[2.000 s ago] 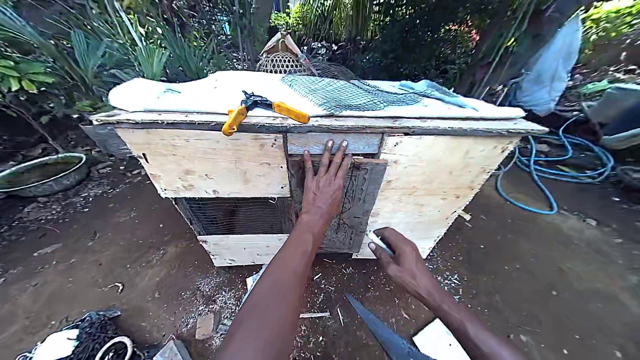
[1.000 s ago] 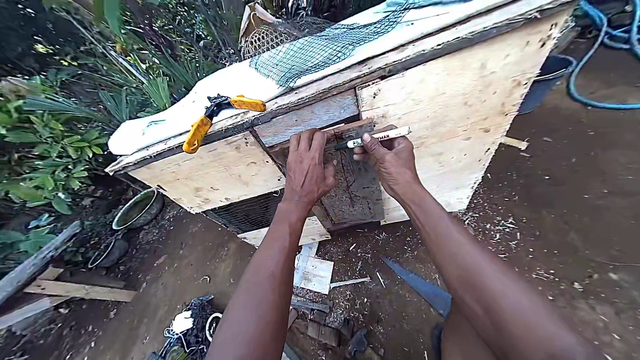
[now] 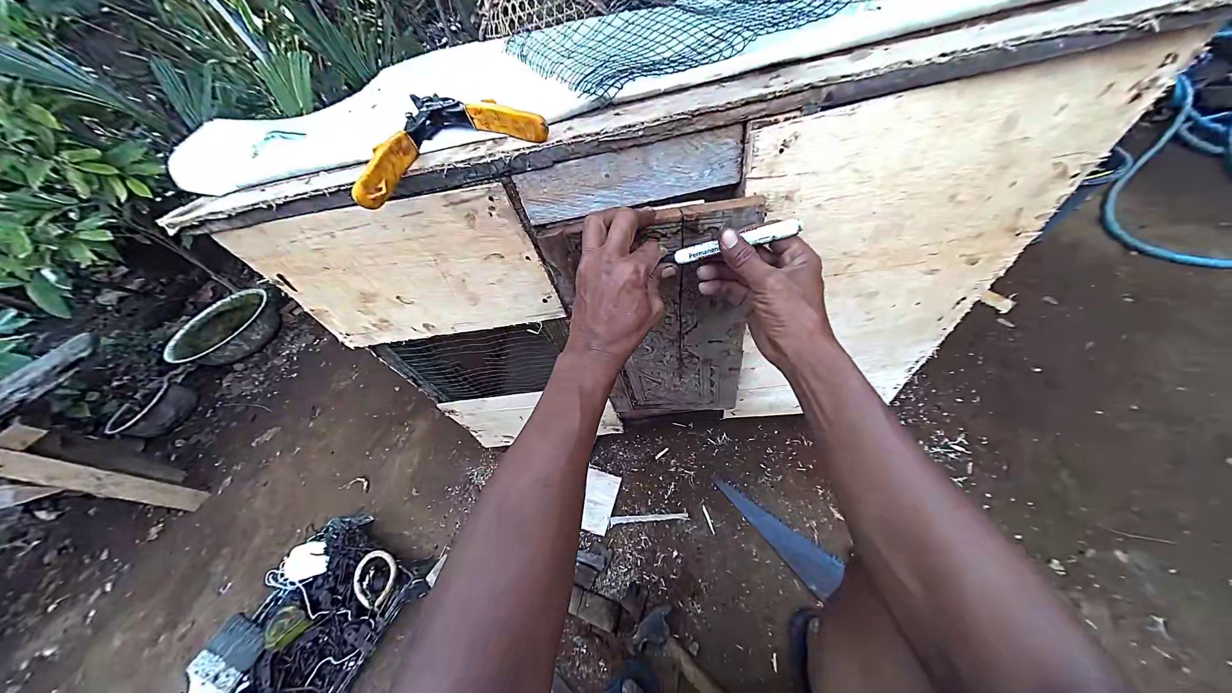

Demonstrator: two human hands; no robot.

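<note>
My right hand [image 3: 775, 284] holds a white permanent marker [image 3: 746, 241] in front of a dark carved wooden panel [image 3: 674, 351]. The marker's left end is at the fingertips of my left hand [image 3: 618, 274], which lies at the upper left of that panel; whether those fingers grip the cap cannot be made out. The panel fills the gap between two plywood sheets [image 3: 385, 265] on the front of a wooden cage, below a weathered board [image 3: 630, 175]. Yellow-handled pliers or snips [image 3: 448, 130] lie spread on the cage top, above and left of my hands.
Black mesh netting [image 3: 654, 43] lies over a white sack on top. A handsaw blade [image 3: 784, 544] rests on the ground near my right leg. Wood offcuts [image 3: 599, 500], a tangled pile with a brush [image 3: 318, 616], a basin [image 3: 219, 327] and a blue hose [image 3: 1136, 236] surround the cage.
Two seconds ago my left hand lay flat on the panel and my right hand was lower, by its right edge. Both hands are now together at the panel's top. The view has tilted and moved closer.
</note>
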